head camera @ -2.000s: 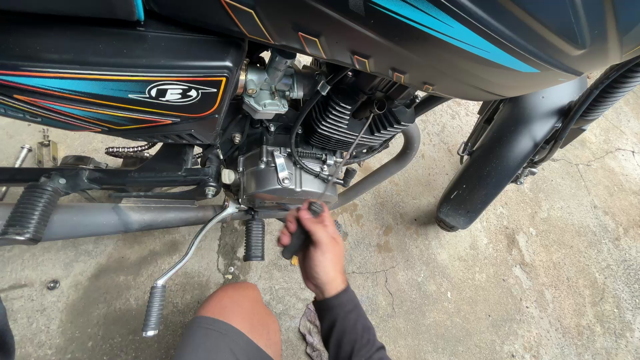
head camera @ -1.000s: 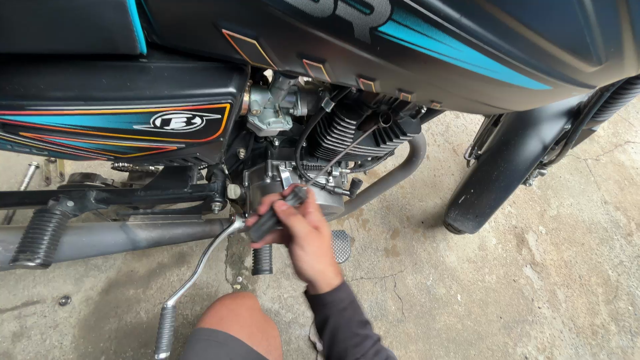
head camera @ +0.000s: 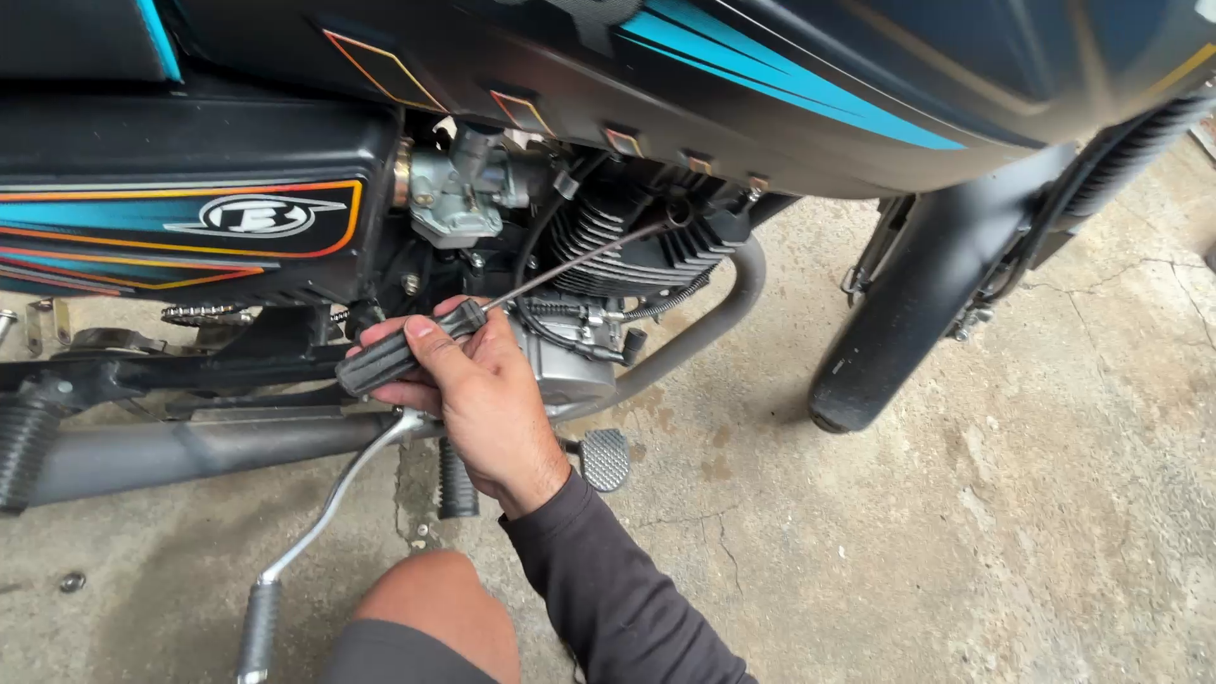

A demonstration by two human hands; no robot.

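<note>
My right hand (head camera: pixel 484 399) holds a screwdriver by its dark ribbed handle (head camera: pixel 410 350), with the thumb on the near side. The thin metal shaft (head camera: pixel 570 265) slants up and right across the finned engine cylinder (head camera: pixel 608 242) of a motorcycle. Its far end is at a round opening (head camera: pixel 678 213) on the cylinder head; whether it goes in cannot be told. To the left of the cylinder is the carburetor (head camera: pixel 460 204). Below the cylinder, partly behind my hand, lies the silver engine cover (head camera: pixel 570 366). My left hand is out of view.
The black fuel tank (head camera: pixel 760 104) overhangs the engine. A kick-start lever (head camera: pixel 332 503) and a rubber footpeg (head camera: pixel 457 484) stick out below, beside a metal pedal (head camera: pixel 604 460). My knee (head camera: pixel 442 608) is close underneath. The front fender (head camera: pixel 902 313) stands right, over concrete floor.
My right hand and the screwdriver's handle have moved up and left relative to the engine. The hand has stayed on the handle.
</note>
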